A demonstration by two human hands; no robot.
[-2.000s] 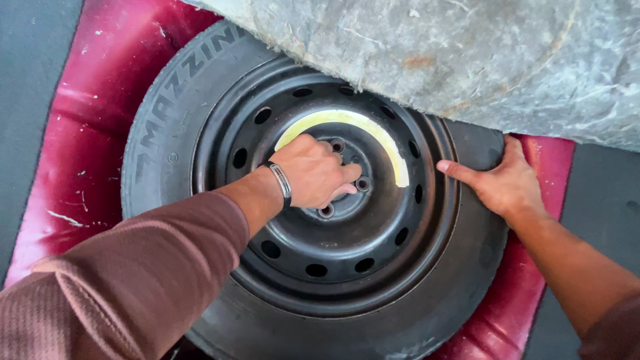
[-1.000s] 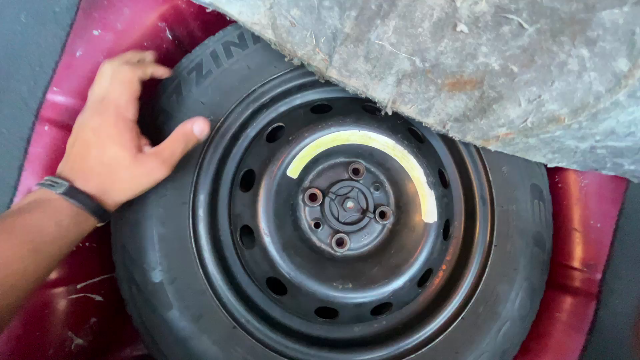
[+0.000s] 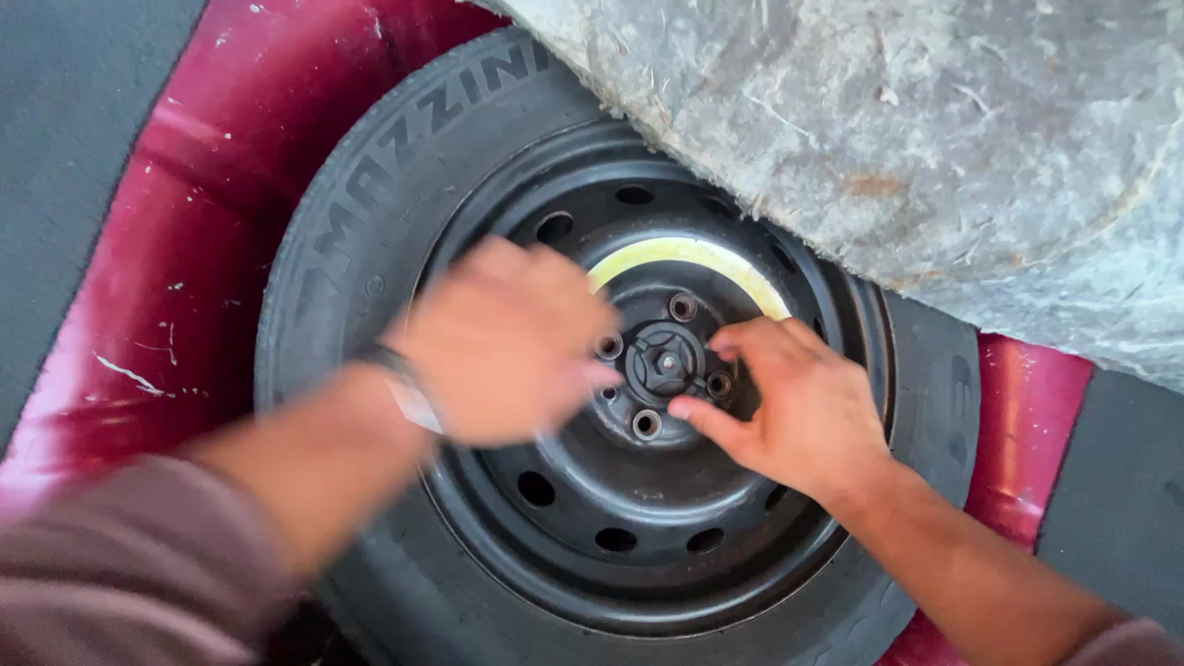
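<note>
A spare wheel lies face up, its black steel rim [image 3: 573,564] inside a Mazzini tire [image 3: 370,213]. At the rim's centre sits a round black plastic hold-down knob [image 3: 668,363], ringed by bolt holes, with a pale yellow arc-shaped sticker [image 3: 689,252] above it. My left hand [image 3: 513,342], blurred by motion, is over the rim just left of the knob; what its fingers do is unclear. My right hand [image 3: 800,398] is at the knob's right side, thumb and fingers apart, with nothing seen between them.
Dark red painted metal of the wheel well [image 3: 213,231] surrounds the tire. A worn grey fibrous trunk liner [image 3: 888,139] covers the upper right of the wheel. Dark grey carpet [image 3: 74,139] borders the well at the left, and more carpet [image 3: 1119,472] at the right.
My left hand has moved from the tire's upper left edge to beside the knob. My right hand, out of view one second ago, is back, now at the knob rather than the tire's right side.
</note>
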